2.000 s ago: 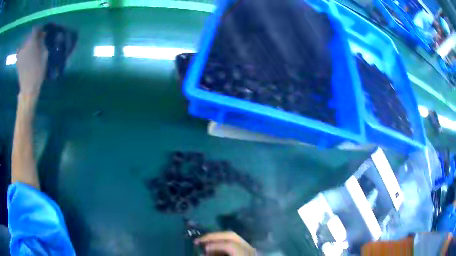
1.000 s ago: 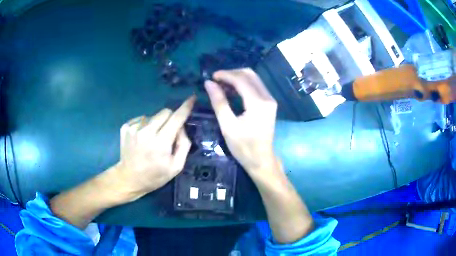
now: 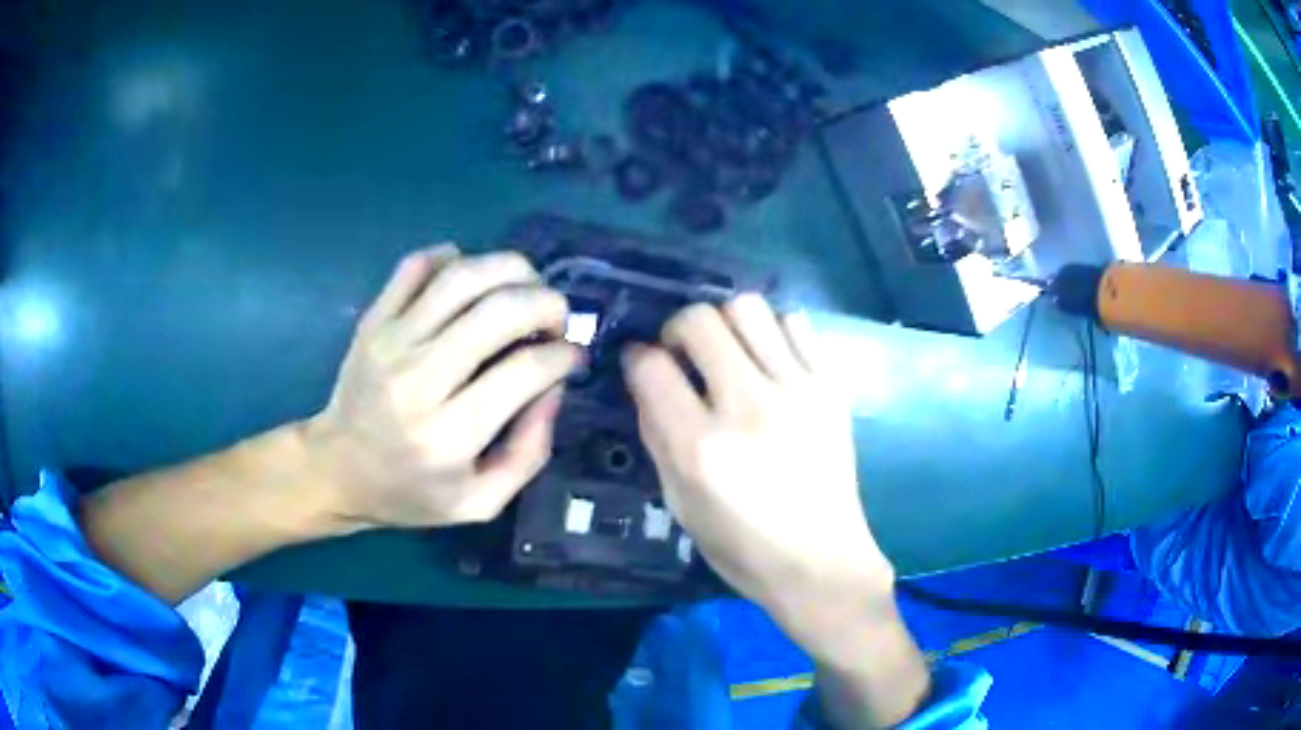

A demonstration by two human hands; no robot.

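The black housing point(image 3: 606, 539) lies flat near the bench's front edge, with small white squares and a round opening showing. My left hand point(image 3: 464, 378) is bent over its left side, fingertips at the upper middle. My right hand point(image 3: 742, 428) is over its right side, fingertips close to the left ones. The fingers hide what they touch, and I cannot tell if either hand grips a part. A dark piece with a light curved edge point(image 3: 642, 277) shows at the housing's far end.
Black ring parts point(image 3: 514, 37) lie at the far left, small shiny parts point(image 3: 535, 129) beside them, and a heap of small black parts point(image 3: 728, 129) further right. The white-topped screw feeder point(image 3: 985, 186) stands right, with the orange screwdriver point(image 3: 1191, 317) at it. A person's blue sleeve point(image 3: 1227, 528) shows far right.
The right hand has moved from beside the small-part heap down onto the housing. The left hand's extended finger is now bent in over the housing. The view has shifted slightly.
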